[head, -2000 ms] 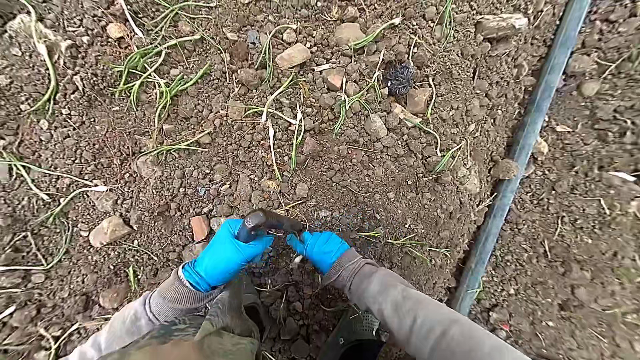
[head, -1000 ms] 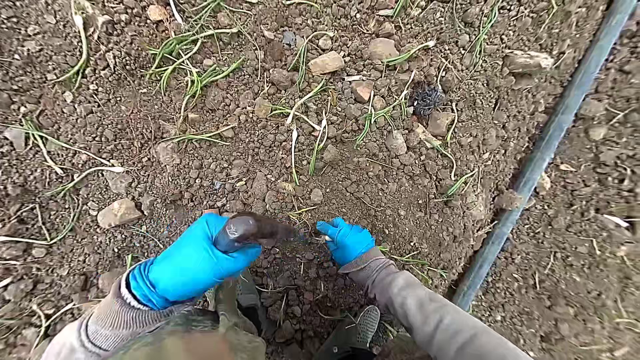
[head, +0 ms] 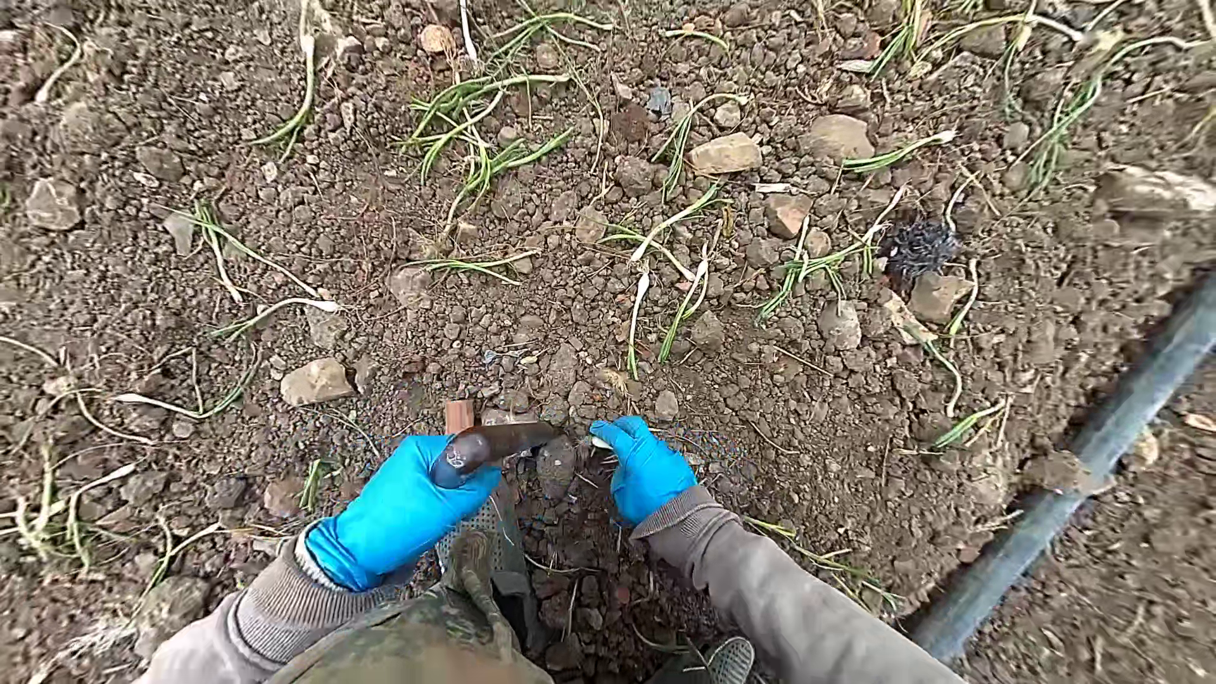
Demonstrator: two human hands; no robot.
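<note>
My left hand (head: 404, 513), in a blue glove, grips a dark curved-handled hand tool (head: 494, 445); its far end points right, low over the soil. Close to the right of that end is my right hand (head: 648, 470), also blue-gloved, with its fingers closed on a small white-ended onion seedling (head: 600, 443); most of the seedling is hidden. Loose onion seedlings with white bases and green leaves lie on the soil ahead, among them one pale-stemmed seedling (head: 638, 318) and a leafy bunch (head: 484, 142).
A dark pipe (head: 1092, 456) runs diagonally along the right side. Stones lie about, including a pale stone (head: 316, 381) at left, a flat stone (head: 725, 154) farther ahead and a reddish brick piece (head: 459, 416) by the tool. My shoe (head: 731, 660) shows at the bottom edge.
Two seconds ago both hands were close together at the tool; they are now farther apart. A white seedling end shows at my right fingers. The brick piece, covered one second ago, shows again.
</note>
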